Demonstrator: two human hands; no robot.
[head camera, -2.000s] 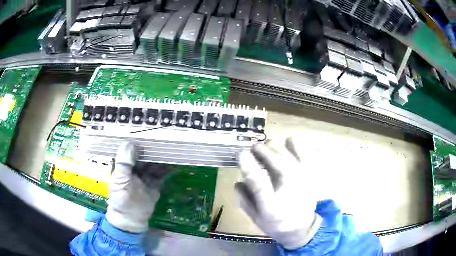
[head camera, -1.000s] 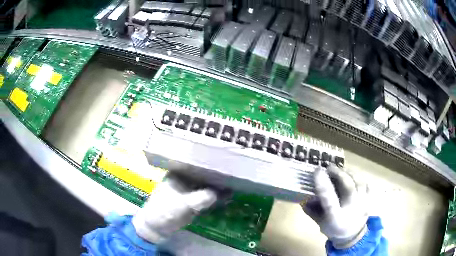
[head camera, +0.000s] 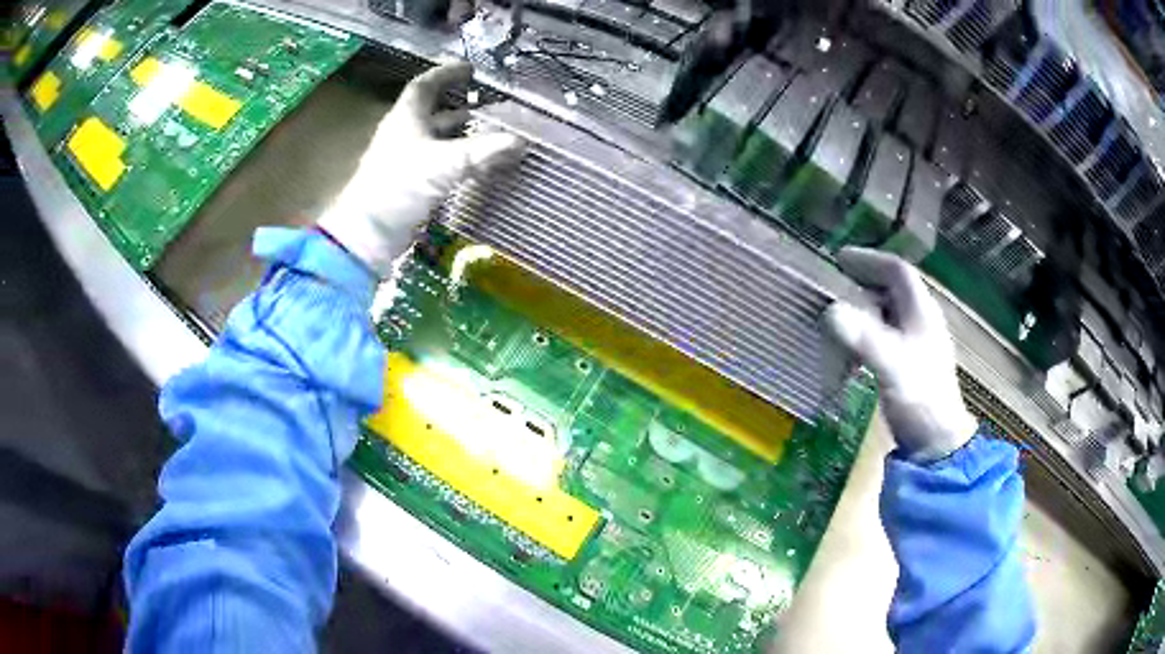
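The long silver finned heatsink assembly (head camera: 652, 262) is over the far part of the green circuit board (head camera: 639, 498), its fins facing me. Its black components are not visible. My left hand (head camera: 422, 160), in a white glove, grips its left end. My right hand (head camera: 901, 339), also gloved, grips its right end. Yellow strips (head camera: 486, 466) lie on the board, one just in front of the heatsink. Whether the heatsink touches the board cannot be told.
More green boards with yellow patches (head camera: 179, 115) lie on the line at the left. Short finned heatsinks (head camera: 805, 141) stand on the shelf behind. The line's pale metal front rail (head camera: 409, 549) runs along the near side.
The heatsink has moved away from me to the board's far side and tilted, so its black components no longer show. Both hands have moved up with it to its ends. The view has shifted.
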